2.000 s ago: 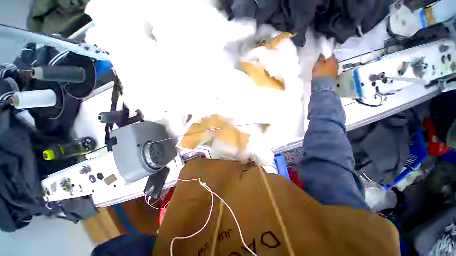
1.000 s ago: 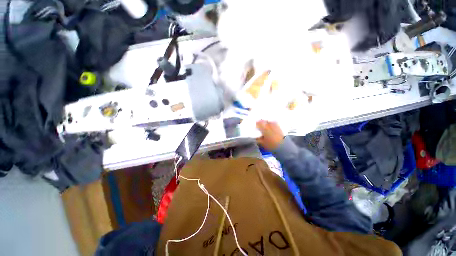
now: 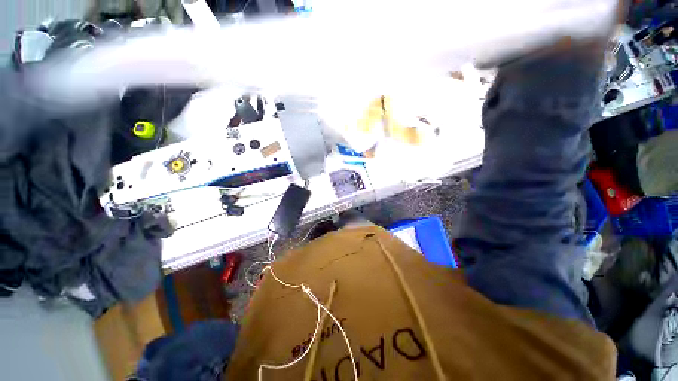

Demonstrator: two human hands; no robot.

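Observation:
A long, blurred white strip of material (image 3: 223, 56) stretches across the top of the view, from the dark cloth at the left to my right hand. My right hand (image 3: 611, 16) is at the top right, blurred and mostly hidden by the white; the strip ends at it and appears held there. Its fingers cannot be made out. My grey-blue right sleeve reaches up over the table edge. A bright white heap with tan-yellow pieces (image 3: 386, 123) lies on the table below the strip. My left hand is not in view.
A white sewing machine (image 3: 201, 167) with a grey end lies left of centre. A black phone (image 3: 290, 210) with a white cord is at the table edge. Dark cloth (image 3: 67, 193) hangs left. A blue crate (image 3: 433, 242) and a brown cardboard box (image 3: 134, 324) are below the table.
My right hand has moved from the table edge near the middle up to the top right. The white strip now sweeps across the top. The view has shifted slightly.

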